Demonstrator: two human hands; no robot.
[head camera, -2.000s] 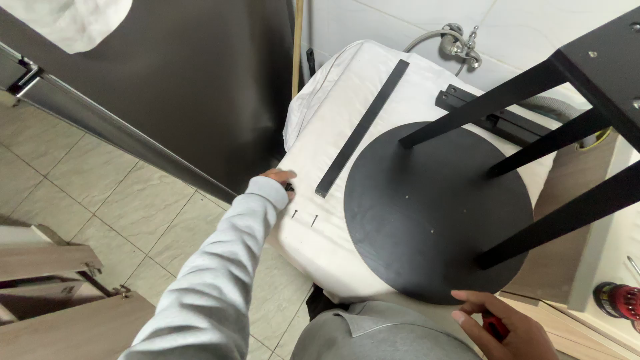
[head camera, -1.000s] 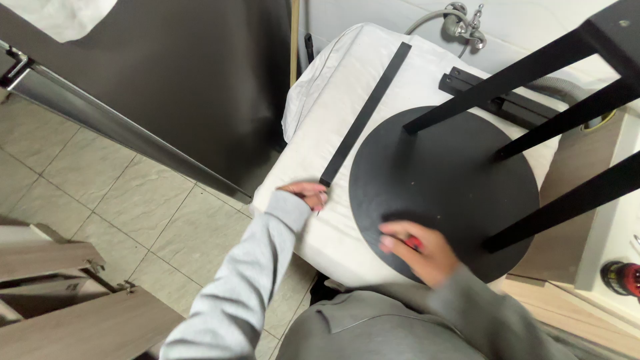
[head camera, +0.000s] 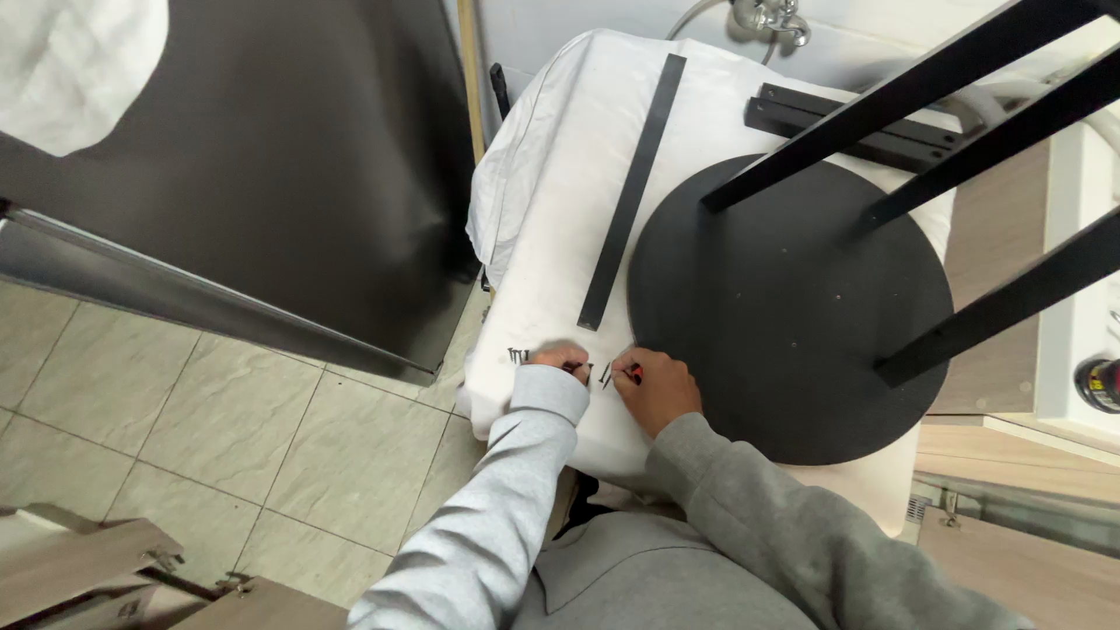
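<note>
Both my hands are at the near edge of a white cloth-covered surface (head camera: 560, 254). My left hand (head camera: 560, 357) touches the cloth beside several small black screws (head camera: 519, 355); something dark is at its fingertips, too small to name. My right hand (head camera: 656, 385) is closed around a red and black object (head camera: 636, 374), mostly hidden by the fingers, with thin dark screws (head camera: 605, 374) by its fingertips. A flat black bar (head camera: 632, 192) lies just beyond the hands. To the right, a round black board (head camera: 787, 306) lies flat with black legs (head camera: 1006, 293) rising from it.
Two black slotted bars (head camera: 857, 127) lie at the far right of the cloth, behind the legs. A wall tap (head camera: 770, 17) is beyond. A dark metallic panel (head camera: 262, 157) stands at left over the tiled floor (head camera: 359, 455). A red and black container (head camera: 1098, 383) stands at far right.
My right hand has moved left, across the round board, to the cloth near my left hand. My left hand has shifted along the near edge, and more small screws show beside it.
</note>
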